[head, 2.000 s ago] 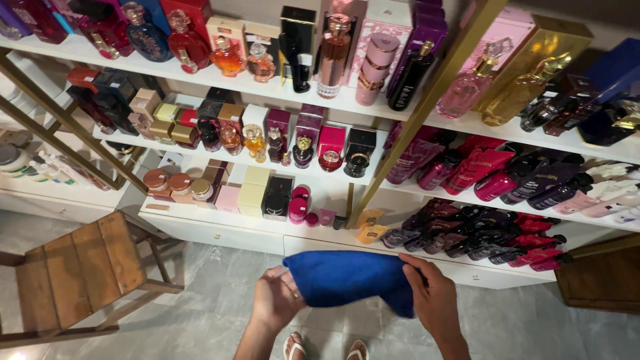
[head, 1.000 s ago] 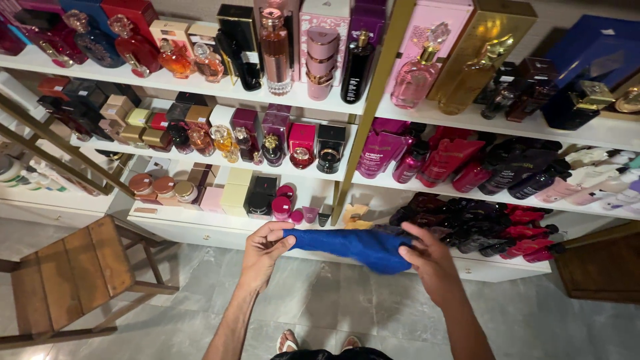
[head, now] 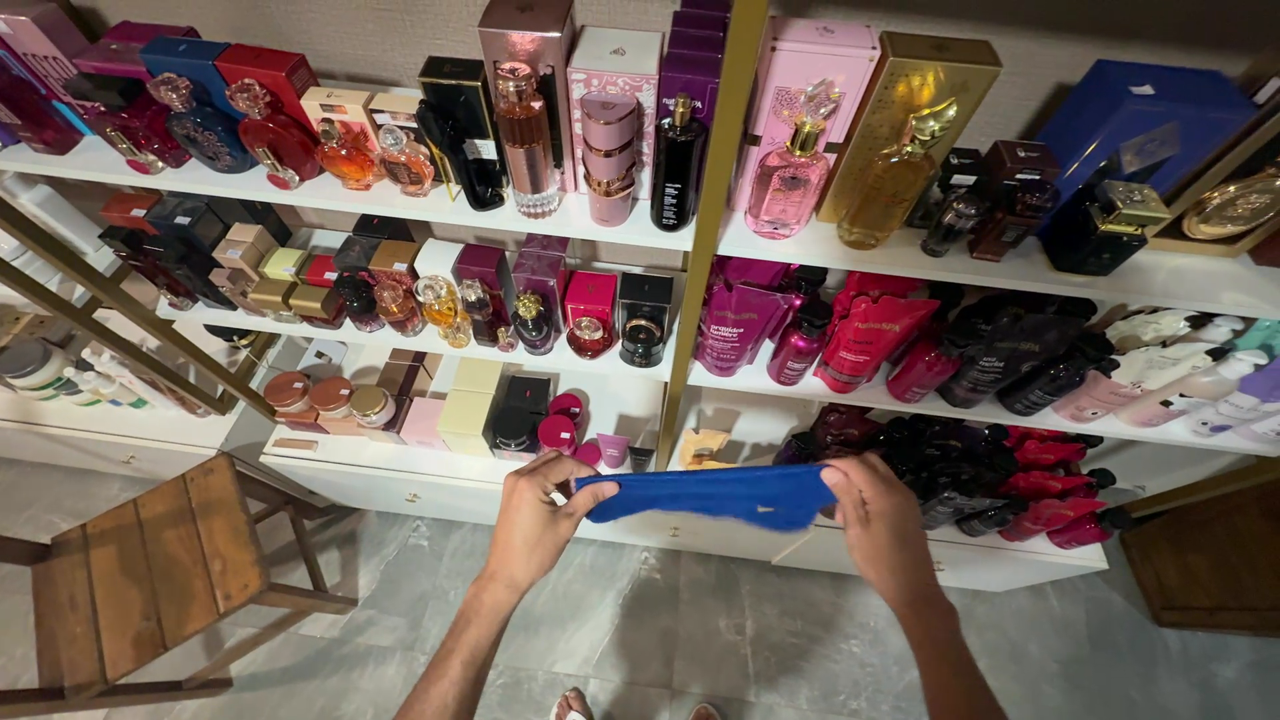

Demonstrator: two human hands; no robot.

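A blue cloth (head: pixel 705 497) is stretched sideways between my two hands in front of the shelves. My left hand (head: pixel 540 520) pinches its left end between thumb and fingers. The cloth's upper right corner is gripped by my right hand (head: pixel 880 520). Just beyond the cloth are the white drawer fronts (head: pixel 450 497) and the bottom shelf, with a small purple tube (head: pixel 613 449) and magenta jars (head: pixel 557 434) near my left hand. Dark and red bottles (head: pixel 1040 490) lie beyond my right hand. The cloth hides part of the drawer fronts.
Perfume bottles and boxes line the upper shelf (head: pixel 620 232); smaller ones stand on the middle shelf. Pouches and pump bottles (head: pixel 800 338) fill the right side. A gold upright post (head: pixel 712 230) divides the shelves. A wooden chair (head: pixel 150 570) stands at the left, and a brown wooden piece (head: pixel 1205 560) at the right.
The cloth, which sagged and bunched between my hands two seconds ago, now hangs as a narrower, straighter band. Both hands still hold its ends.
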